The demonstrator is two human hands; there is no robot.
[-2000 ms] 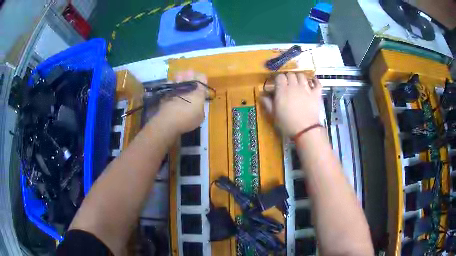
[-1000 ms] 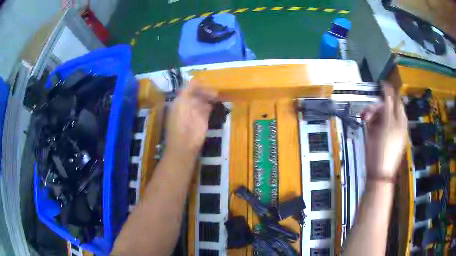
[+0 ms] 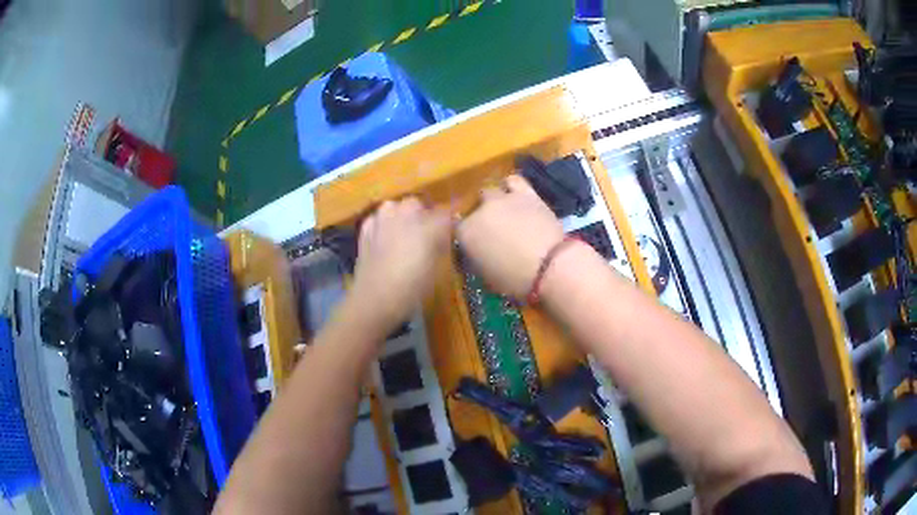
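Observation:
The orange test tray (image 3: pixel 442 161) runs lengthwise in front of me, with a green connector board (image 3: pixel 508 347) down its middle. My left hand (image 3: pixel 400 251) and my right hand (image 3: pixel 508 236) are close together over the tray's far end, fingers curled. Anything between their fingertips is too small or hidden to tell. A black power adapter (image 3: pixel 571 186) sits at the far right slot, beside my right hand. A dark adapter (image 3: pixel 344 244) shows partly behind my left hand at the far left. Several adapters with bundled cables (image 3: pixel 548 453) lie across the board nearer me.
A blue perforated basket (image 3: pixel 206 332) heaped with black adapters stands on the left. A second orange tray (image 3: pixel 769 151) with adapters is on the right, past metal conveyor rails (image 3: pixel 704 262). Beyond the tray are a blue stool-like object (image 3: pixel 367 126) with a black item and a red bin (image 3: pixel 141 156).
The view has turned and shifted. Both hands, apart a second ago, have come together over the tray's far middle. The right hand has moved inward from the rail side, leaving the far right adapter.

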